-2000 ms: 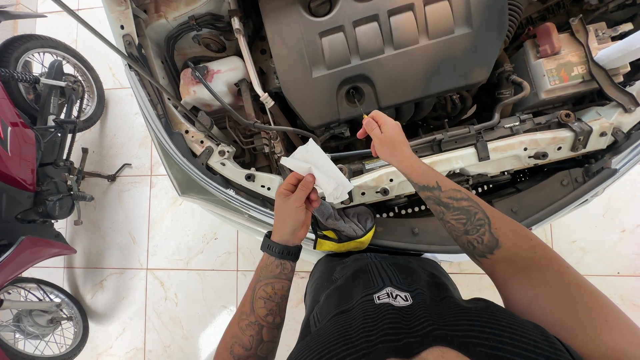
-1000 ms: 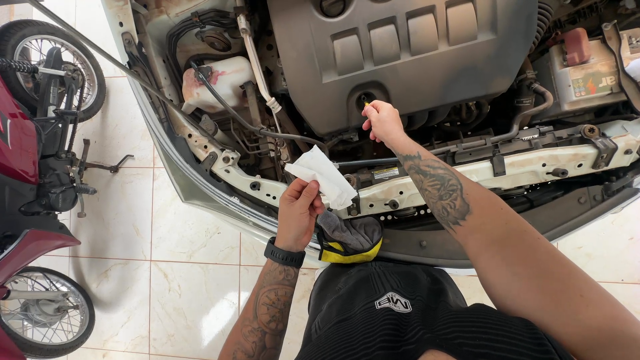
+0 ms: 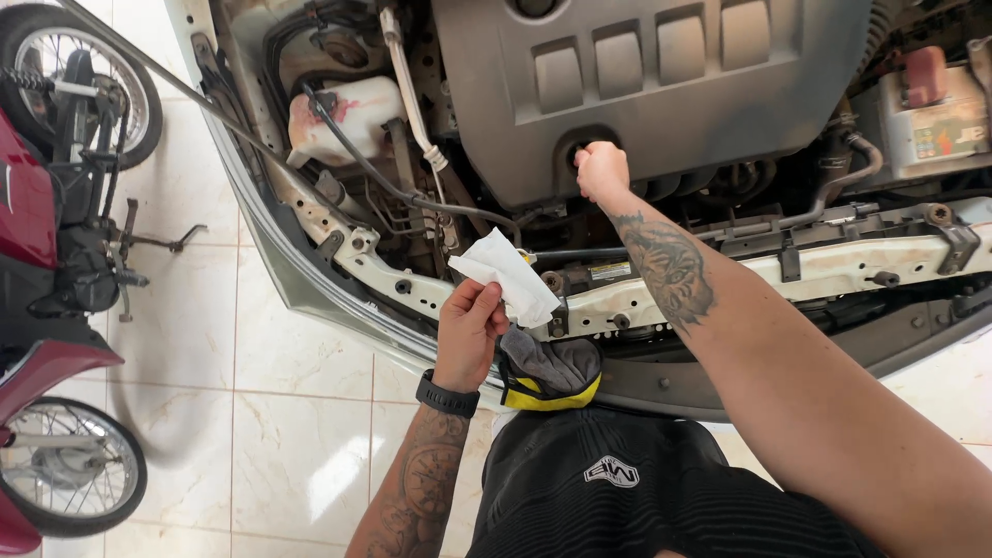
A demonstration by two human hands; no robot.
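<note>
My left hand [image 3: 470, 329] pinches a folded white paper towel [image 3: 508, 277] above the front edge of the engine bay. My right hand [image 3: 601, 172] is closed at the recess in the lower edge of the grey plastic engine cover [image 3: 496, 101]. The dipstick handle it grips is hidden by the fingers, and so is the tube opening. Below the paper, a grey and yellow cloth [image 3: 552, 368] lies over the car's front edge, close to my body.
A stained white plastic reservoir [image 3: 356, 116] and a hood prop rod [image 3: 178, 81] are at the left. The car battery [image 3: 942, 124] sits at the right, behind the radiator support [image 3: 837, 263]. A red motorcycle [image 3: 77, 232] stands on the tiled floor.
My right hand has moved up to the recess in the engine cover. The thin dipstick seen between hand and cover earlier no longer shows. My left hand still holds the paper.
</note>
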